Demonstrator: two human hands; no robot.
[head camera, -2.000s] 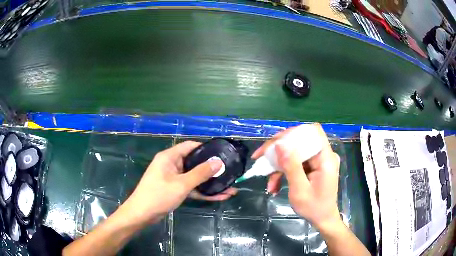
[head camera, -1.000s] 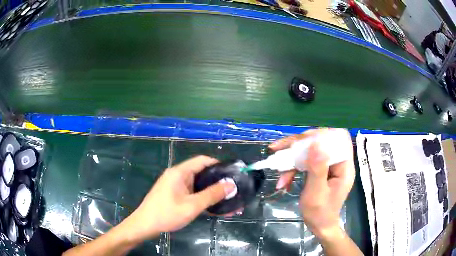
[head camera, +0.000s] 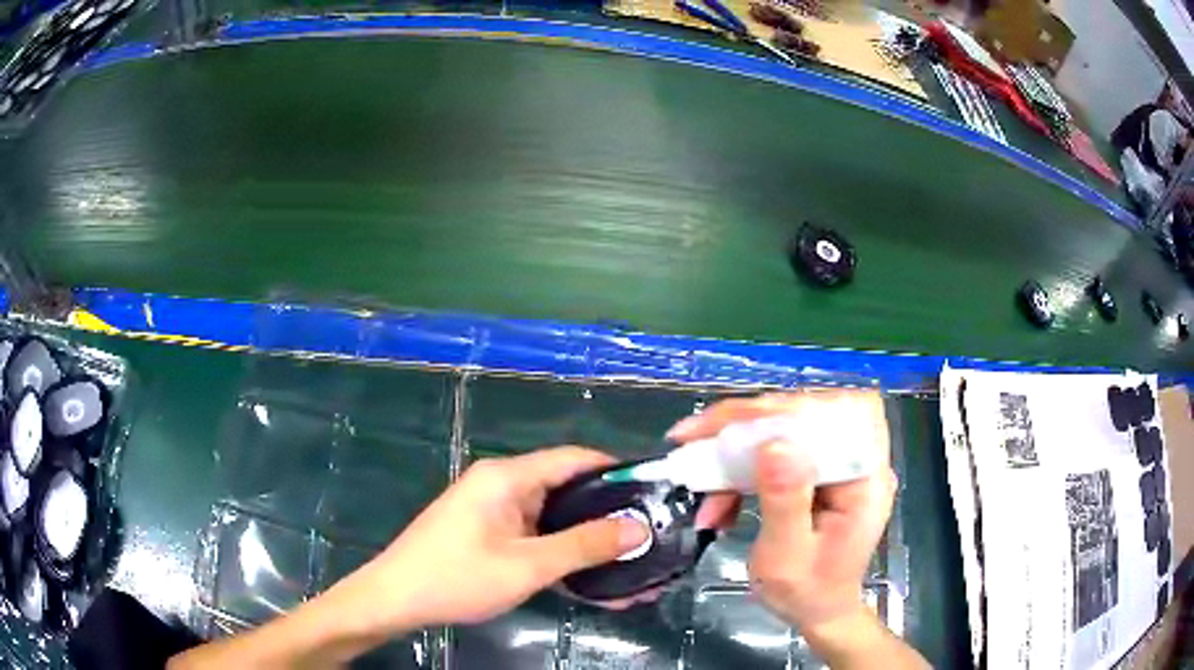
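My left hand (head camera: 504, 537) holds a black rounded housing (head camera: 596, 504), its thumb over the white centre. My right hand (head camera: 818, 524) holds a white glue bottle (head camera: 786, 452) tilted to the left. The bottle's green nozzle tip (head camera: 621, 474) is at the upper rim of the housing; whether it touches cannot be told. A dark edge shows between the housing and my right fingers. Both hands are above a clear blister tray (head camera: 262, 556) with square pockets.
A heap of housings (head camera: 59, 511) lies at the left. Printed sheets (head camera: 1041, 524) with black cover pads (head camera: 1152, 491) lie at the right. Beyond the blue edge, the green belt (head camera: 432, 183) bears a housing (head camera: 824, 254) and several smaller-looking ones farther right. A person is partly visible at the upper right.
The housing and both hands have moved lower in the view, the housing also rightward. The nozzle has gone from the housing's right side to its upper rim. The belt housing has shifted right.
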